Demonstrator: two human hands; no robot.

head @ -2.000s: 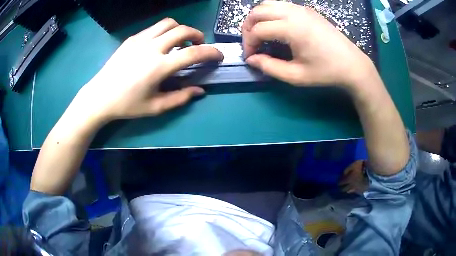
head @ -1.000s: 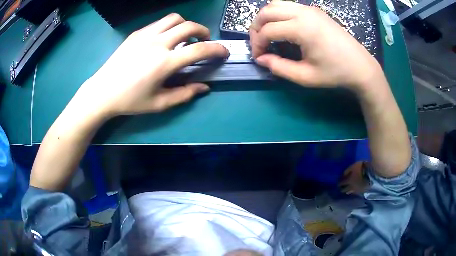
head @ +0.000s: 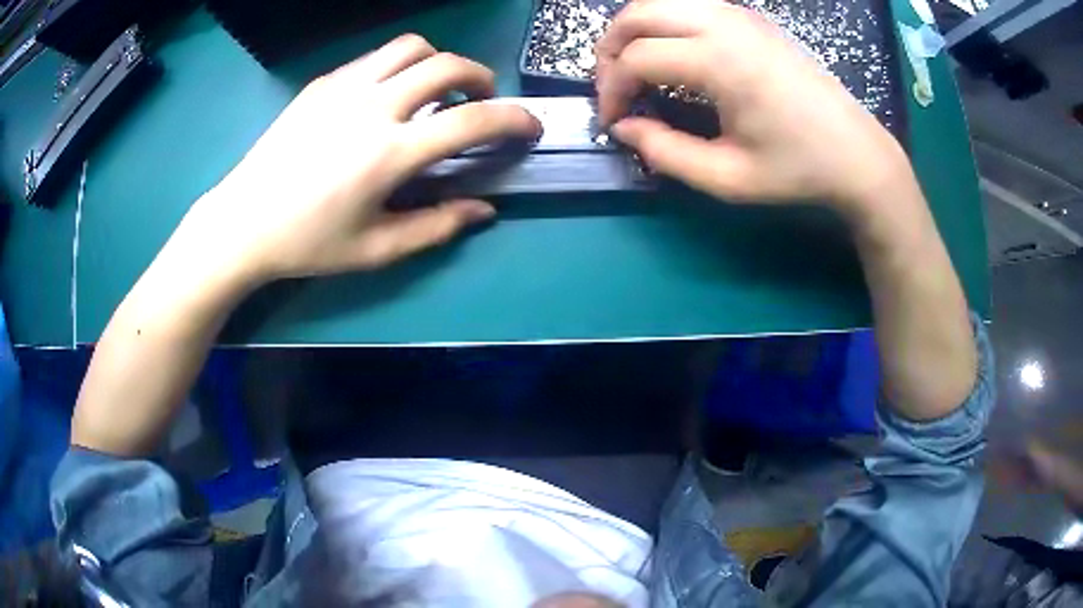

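A grey metal housing (head: 558,171) lies lengthwise on the green bench top, with a dark groove along it and a silver-white glare on its top face. My left hand (head: 356,160) holds its left part, fingers over the top and thumb at the near side. My right hand (head: 724,107) is at its right part, thumb and index finger pinched on a small bright fastener (head: 602,137) at the top face. The fingers partly hide the fastener. A black parts tray (head: 558,83) full of small glittering pieces lies behind and beside my right hand.
A separate narrow dark housing (head: 81,116) lies at the left. Black ribbed stacked housings (head: 297,26) stand at the back left. A pale plastic item (head: 923,45) lies at the tray's right edge. The bench's pale front edge (head: 546,344) runs before me. A blurred hand (head: 1051,469) shows at far right.
My hands keep nearly the same places on the housing; my right thumb and index finger have shifted slightly. The other person's arm at right has moved away from beside my right sleeve.
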